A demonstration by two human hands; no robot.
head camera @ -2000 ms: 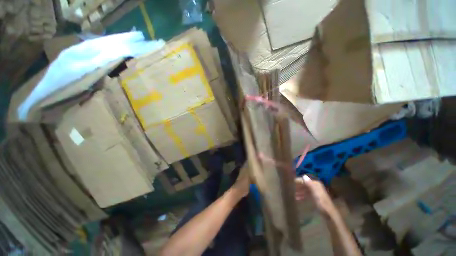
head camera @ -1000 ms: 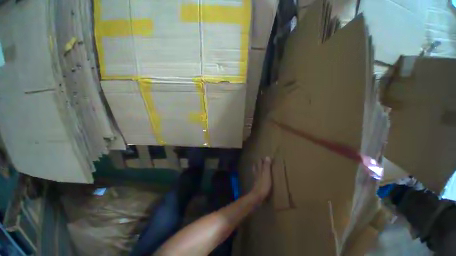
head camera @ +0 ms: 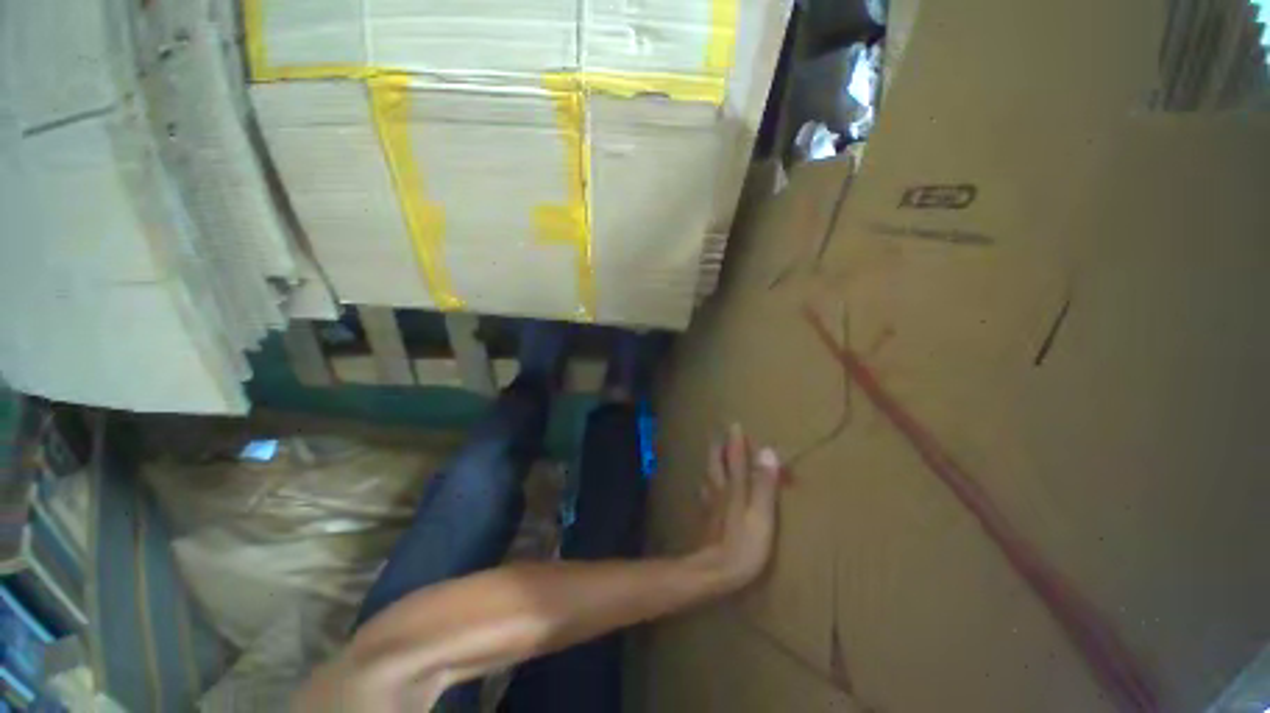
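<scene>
A large flat brown cardboard sheet (head camera: 975,320) with printed text fills the right side of the view, and red strapping (head camera: 975,508) runs diagonally across it. My left hand (head camera: 742,508) rests on the sheet near its left edge, with fingers spread and bent against the surface; it grips nothing that I can see. My right hand is not in view.
A taped carton stack (head camera: 488,181) with yellow tape sits on a wooden pallet (head camera: 383,346) ahead. Stacked carton blanks (head camera: 105,223) stand at the left. Crumpled brown sheeting (head camera: 362,536) lies lower left. Blue plastic (head camera: 648,439) shows beside my legs. Shiny film (head camera: 861,84) lies behind the sheet.
The cardboard sheet now fills more of the right side and lies broader to the view. The taped stack sits higher in the picture. My left hand stays on the sheet.
</scene>
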